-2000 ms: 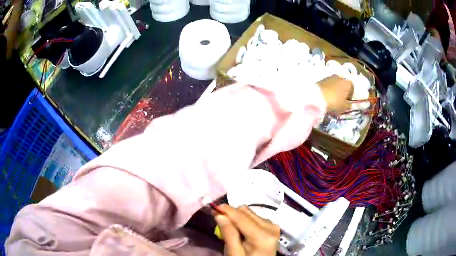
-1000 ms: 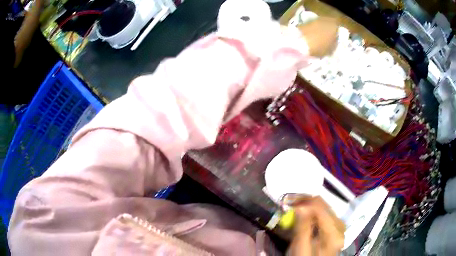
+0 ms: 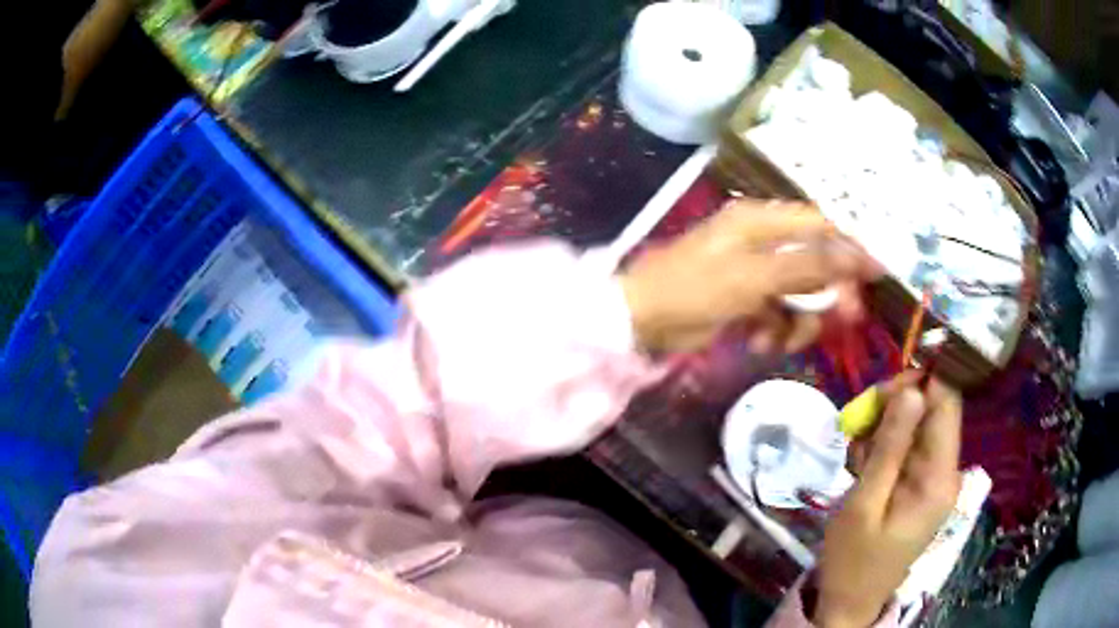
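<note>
My left hand (image 3: 736,272), in a pink sleeve, is blurred above the bench, with a small white part (image 3: 812,298) at its fingers. My right hand (image 3: 893,485) is at the lower right, pinching a thin red-orange wire (image 3: 914,329) with a tiny white connector near its end. A yellow finger cot or tape (image 3: 861,413) is at its fingers. A white round housing (image 3: 785,432) lies beside my right hand with its inner side showing. Its arm and plate are partly hidden by that hand.
A brown carton (image 3: 777,179) full of small white parts stands beyond the hands. A red and blue wire bundle (image 3: 1014,448) lies at the right. A white roll-like piece (image 3: 687,71) stands left of the carton. A blue crate (image 3: 288,196) is at left; a white-cased unit (image 3: 395,49) is at the far end.
My left hand has come back from the carton towards my right hand, with a small white part. My right hand has risen with a wire, and the housing's inner side now shows.
</note>
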